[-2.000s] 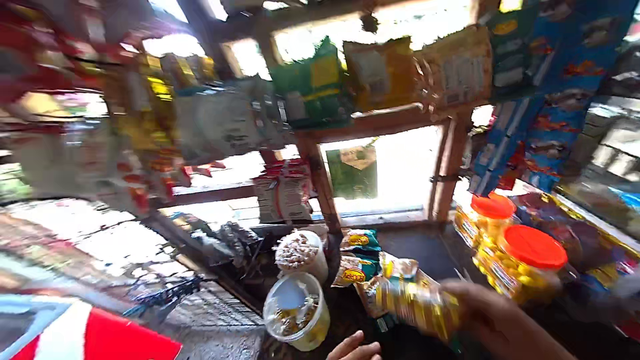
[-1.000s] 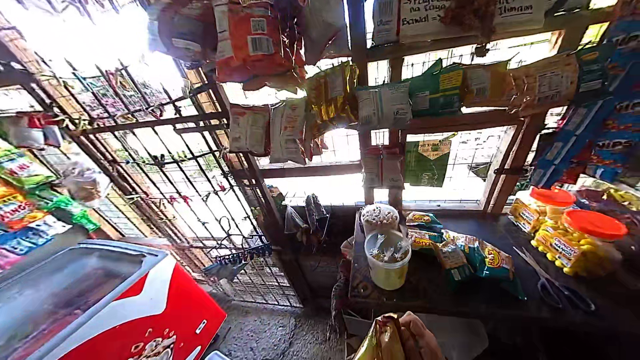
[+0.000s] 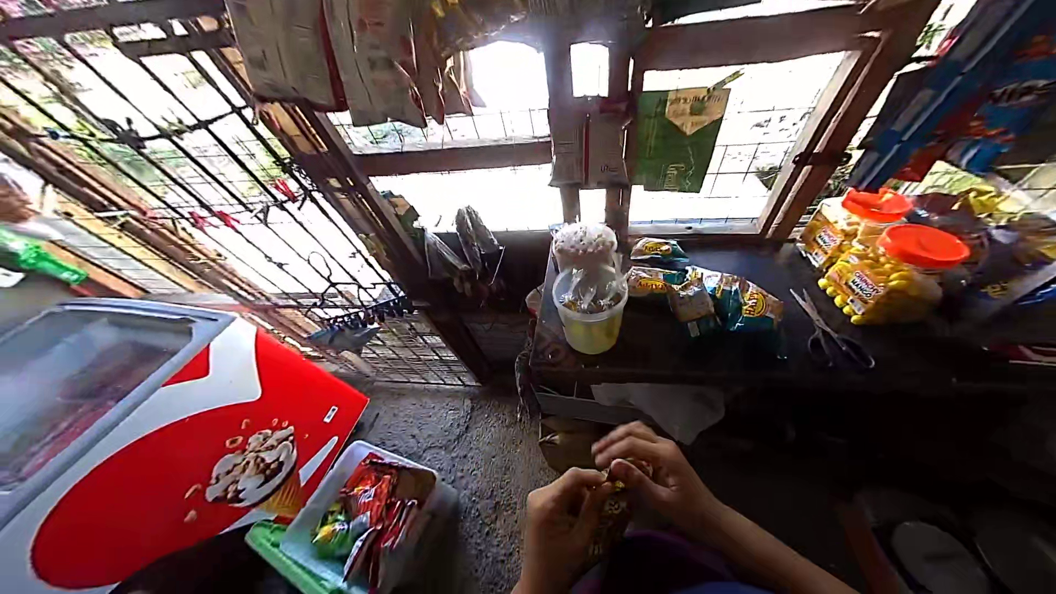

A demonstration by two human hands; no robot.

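Low in the middle of the head view, my left hand (image 3: 565,520) and my right hand (image 3: 656,470) meet at the top of a shiny gold-brown snack packet (image 3: 610,516). Fingers of both hands pinch its upper edge; its lower part hangs between my hands, partly hidden by the left one. Beyond them on the dark counter stands a clear plastic tub (image 3: 590,318) holding a plastic bag. Green and yellow snack packets (image 3: 726,301) lie to its right, beside open scissors (image 3: 829,334).
Two orange-lidded jars (image 3: 895,280) of yellow sweets stand at the counter's right. A red and white chest freezer (image 3: 190,462) is at left, with a plastic bin of packets (image 3: 363,511) beside it. A metal grille (image 3: 206,148) and hanging packets (image 3: 363,66) lie beyond.
My hands now both grip the packet, low and close to my body; two seconds ago my right hand held a gold packet over the counter. The view has swung to the left.
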